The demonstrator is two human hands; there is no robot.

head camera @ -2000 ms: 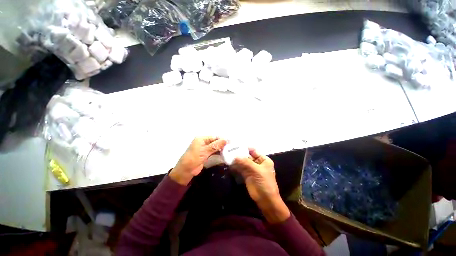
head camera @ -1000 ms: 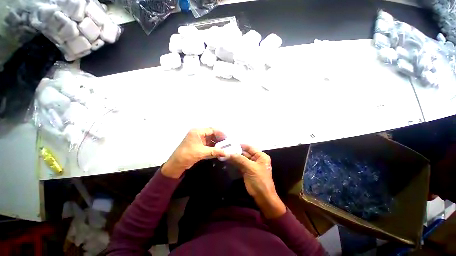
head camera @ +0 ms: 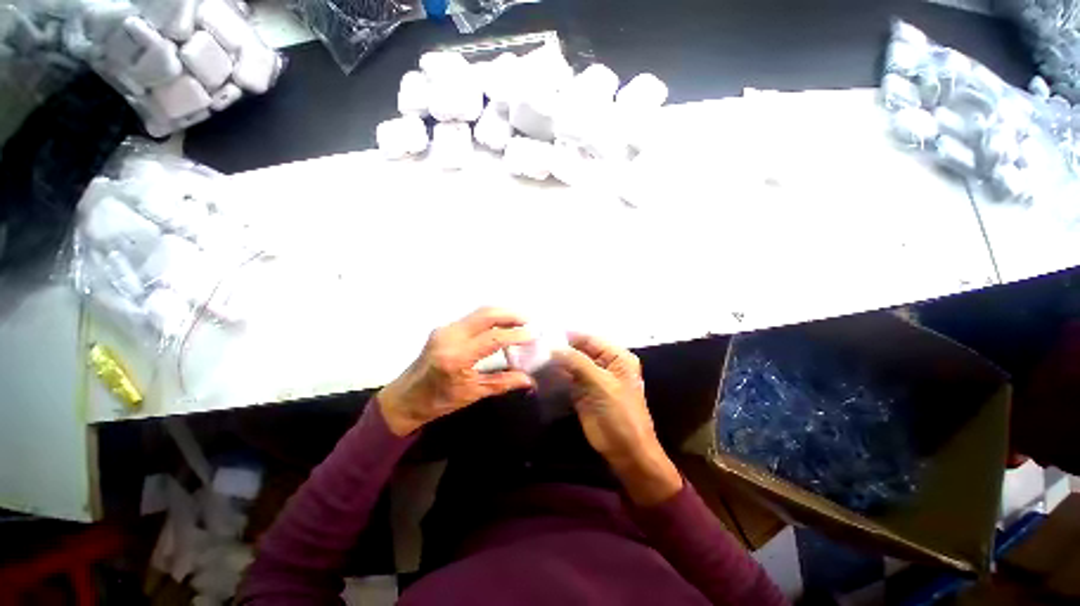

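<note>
A white plastic housing [head camera: 544, 352] is held in the fingertips of both hands over the bench's front edge. My left hand [head camera: 464, 365] grips its left side with thumb and fingers. My right hand [head camera: 606, 391] holds its right side with thumb and forefinger. The housing is overexposed and partly covered by fingers, so its details do not show. Whether a smaller part is pinched with it, I cannot tell.
Loose white housings [head camera: 452, 90] lie heaped at the back centre. Clear bags of housings lie left [head camera: 154, 243] and right [head camera: 965, 118], another at back left [head camera: 190, 59]. A yellow item [head camera: 115, 375] is at the left edge. A carton [head camera: 979, 474] of shiny scrap [head camera: 817, 432] stands below right.
The view has shifted a little. My left hand's fingers have changed their grip and now wrap the housing's left side; the dark mark seen on it before no longer shows.
</note>
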